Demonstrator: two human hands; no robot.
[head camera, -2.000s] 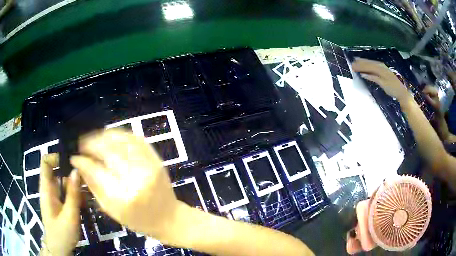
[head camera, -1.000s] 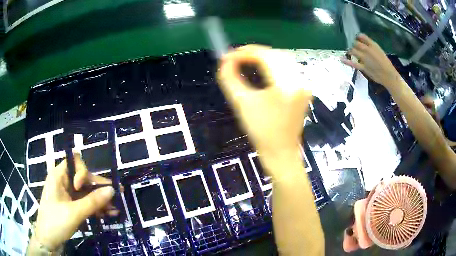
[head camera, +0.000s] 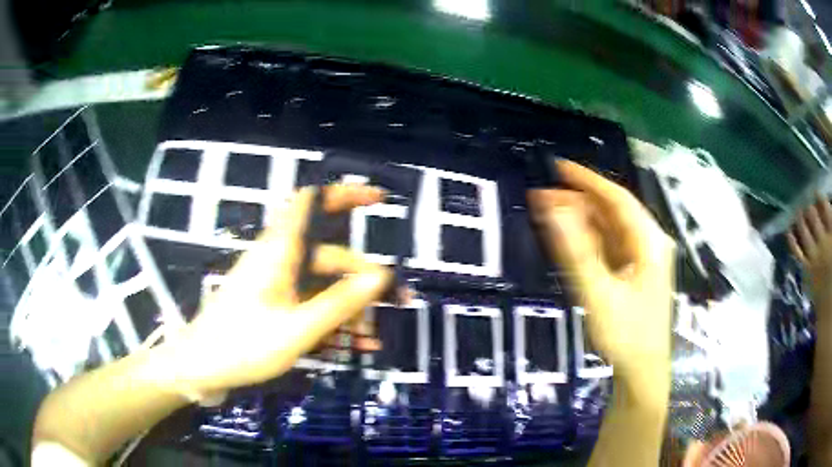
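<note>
My left hand (head camera: 260, 306) is over the left part of the black tray (head camera: 274, 91), its fingers around a dark plastic housing (head camera: 315, 233) that is mostly hidden and blurred. My right hand (head camera: 616, 260) is raised over the right part of the tray, blurred, fingers apart, with nothing visible in it. Two white die-cut adhesive sheets with black rectangles lie on the tray, one at left (head camera: 212, 191) and one in the middle (head camera: 424, 219), partly behind my left hand. Below them stands a row of dark housings with white window frames (head camera: 472, 347).
White lattice waste (head camera: 68, 319) overlaps at the left. White liner scraps (head camera: 730, 237) lie right of the tray. The pink fan (head camera: 743, 449) is cut off at the bottom right. Another person's hand (head camera: 812, 233) is at the right edge. A green surface (head camera: 365, 32) runs behind the tray.
The view has shifted left, moving the tray rightward in the picture. My right hand no longer holds up the pale blurred strip. My left hand has moved up over the sheets.
</note>
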